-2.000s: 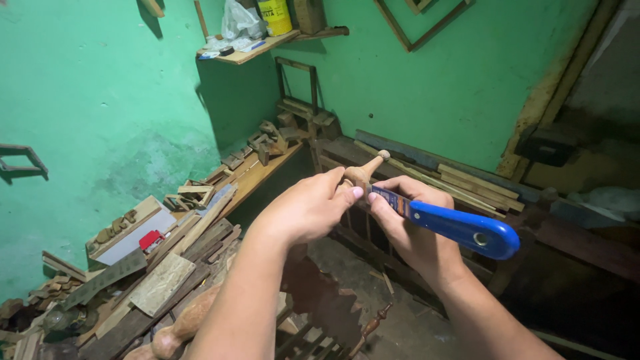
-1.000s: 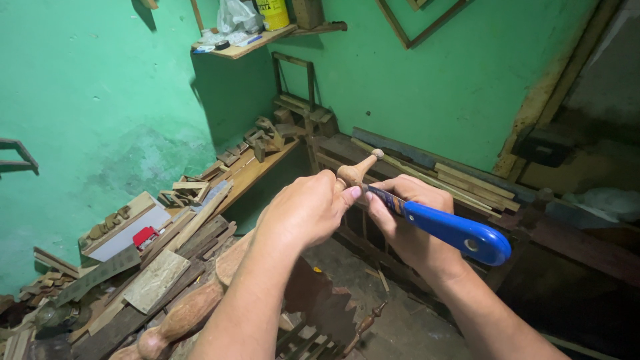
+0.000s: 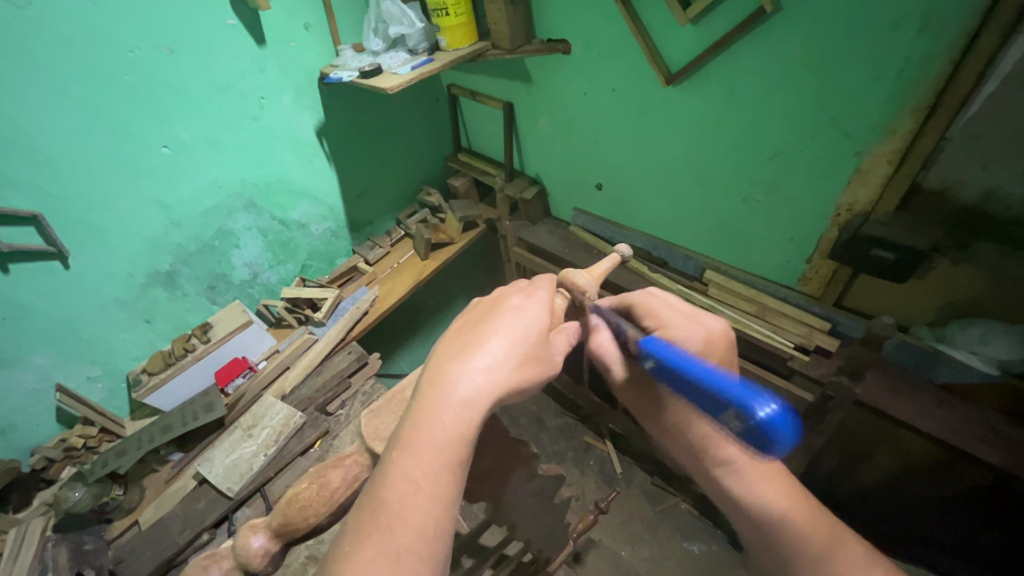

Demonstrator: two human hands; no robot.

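Observation:
My left hand (image 3: 508,344) is closed around a turned wooden spindle (image 3: 592,276), whose narrow end with a small ball knob points up and to the right. Against the spindle, just right of my left fingers, lies the metal blade of a blue-handled putty knife (image 3: 712,392). My right hand (image 3: 664,336) grips this tool near where blade and handle meet; the handle is blurred and sticks out toward the lower right. The blade's tip and part of the spindle are hidden by my fingers. Below my left forearm lies a larger turned wooden leg (image 3: 320,492).
Scrap boards (image 3: 248,444) are piled at the left, beside a red object (image 3: 234,374). A wooden bench (image 3: 400,284) with small blocks runs along the wall, under a corner shelf (image 3: 408,76). Wood strips (image 3: 768,308) lie behind my right hand. A dark turned spindle (image 3: 588,524) is low down.
Both hands keep hold of the spindle and the putty knife. The blue handle has tilted more steeply downward, and more of the large turned leg shows than two seconds ago.

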